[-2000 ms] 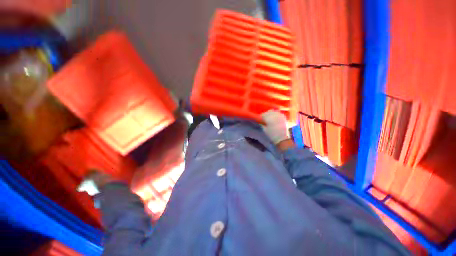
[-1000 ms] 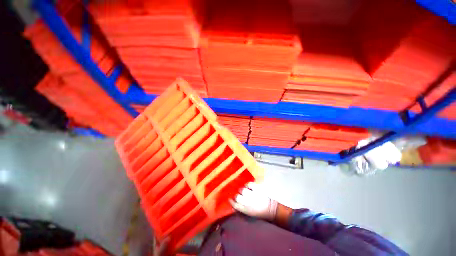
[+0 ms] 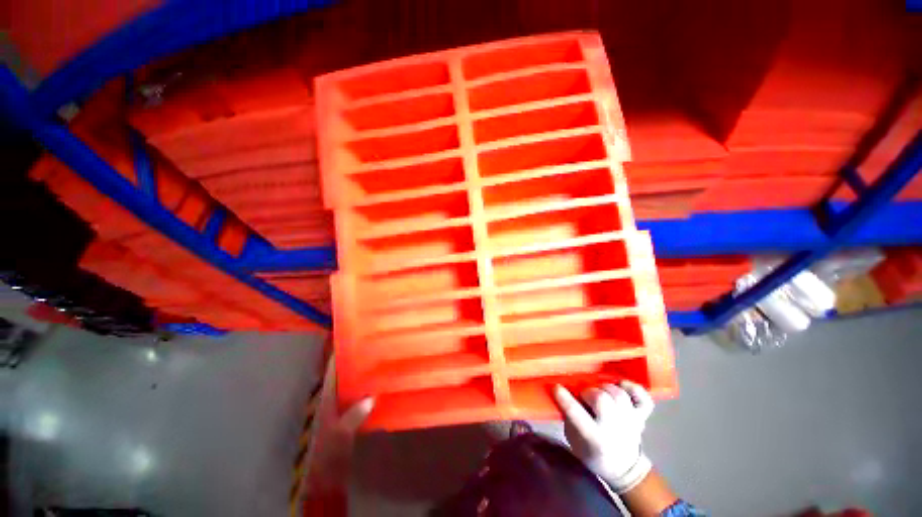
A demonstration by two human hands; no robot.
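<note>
A red-orange many-slot tray [image 3: 490,242] with two columns of narrow slots is held up in front of my body, pockets facing me, its far end in front of the shelf stacks. My right hand [image 3: 610,429], in a white glove, grips its near edge at the right corner. My left hand [image 3: 349,429] is at the near left corner; only the white thumb shows clearly, and the rest is blurred and partly hidden by the tray's edge.
A blue rack [image 3: 748,232] stands beyond the tray, with red tray stacks [image 3: 238,151] on its shelves. Clear and whitish plastic bags [image 3: 773,308] lie low at the right. Grey floor [image 3: 212,404] shows below, with a yellow-black stripe [image 3: 305,434] at the left. Dark stacks are at the far left.
I have turned from the aisle to the rack. Since one second ago the tray has been straightened and raised towards the shelf. The left thumb now shows on its near left corner.
</note>
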